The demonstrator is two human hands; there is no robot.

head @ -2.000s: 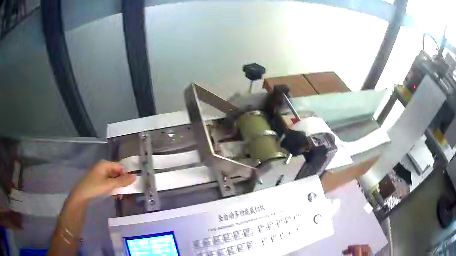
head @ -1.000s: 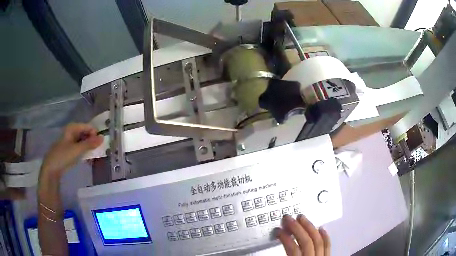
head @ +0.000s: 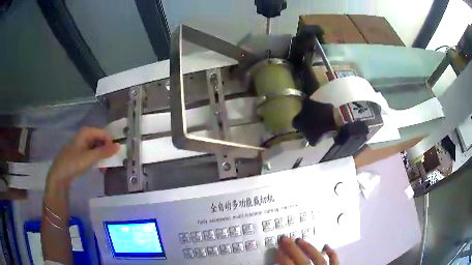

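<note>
The cutting machine (head: 279,189) lies in front of me with its lettered panel towards me. Two white bands (head: 176,147) run side by side under the perforated strip guides (head: 135,134) to the olive-green rollers (head: 277,96). My left hand (head: 90,150) is at the left end of the bands, thumb and fingers pinched at the nearer band's edge. My right hand (head: 303,253) is over the lower right keys (head: 282,240), fingers spread and bent, fingertips at the keys. It holds nothing that I can see. The screen (head: 134,238) is lit blue-white.
A bent metal frame (head: 178,88) stands over the bands. Black knobs (head: 315,121) sit beside the rollers. White strip lies on the greenish outfeed plate (head: 383,62) at the right, with brown boxes (head: 352,28) behind. A blue tray (head: 33,227) is at lower left.
My right hand has come in from the lower right edge onto the keys. My left hand stays at the bands' left end. The view has tilted down, bringing the whole panel into sight.
</note>
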